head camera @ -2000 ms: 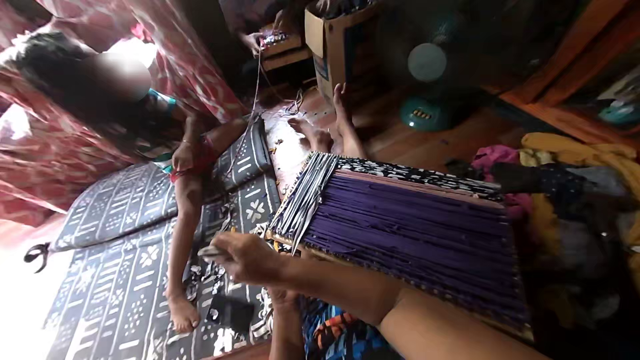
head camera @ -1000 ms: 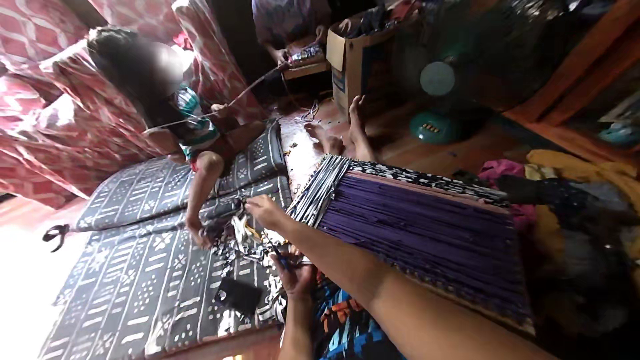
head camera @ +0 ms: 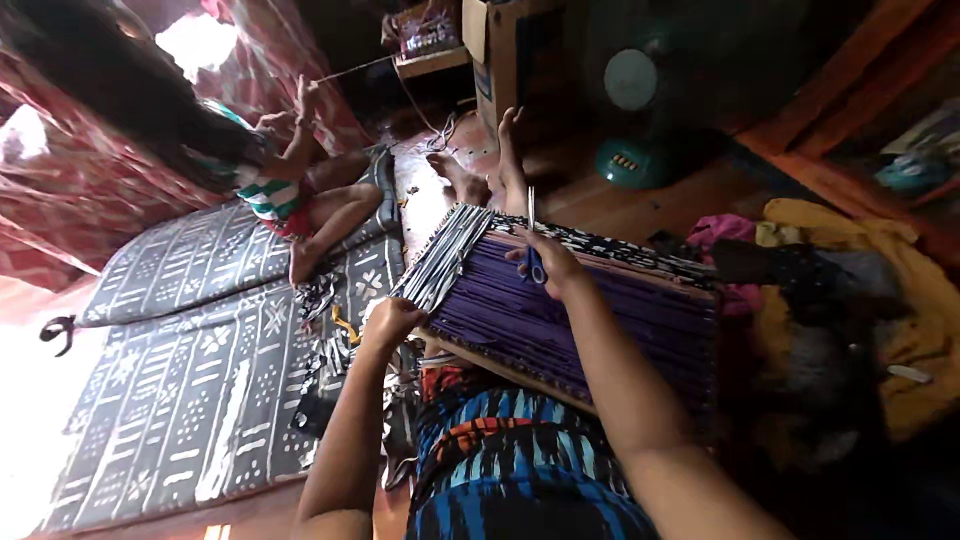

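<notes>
A wooden frame loom (head camera: pixel 495 360) strung with purple fabric strips (head camera: pixel 525 322) lies across my lap. White and grey strips (head camera: pixel 450 255) cross its left end, and a black-and-white band runs along the far side. My left hand (head camera: pixel 396 319) is closed at the near left corner, at the ends of the pale strips; what its fingers pinch is too small to tell. Over the far part of the purple strips, my right hand (head camera: pixel 551 262) holds scissors with blue handles (head camera: pixel 534 266), their blades pointing away from me.
Fabric scraps (head camera: pixel 334 352) and a dark flat object (head camera: pixel 315 412) lie on the patterned grey mat (head camera: pixel 195 375) at left. Another person (head camera: pixel 300 180) sits there, holding a cord. Ahead stand a cardboard box (head camera: pixel 499 67) and a fan (head camera: pixel 634 161); piled clothes (head camera: pixel 817 300) lie at right.
My hands have moved from over the scraps beside the loom to the loom itself. The scissors now show in my right hand over the purple strips. The other person's hands are raised higher.
</notes>
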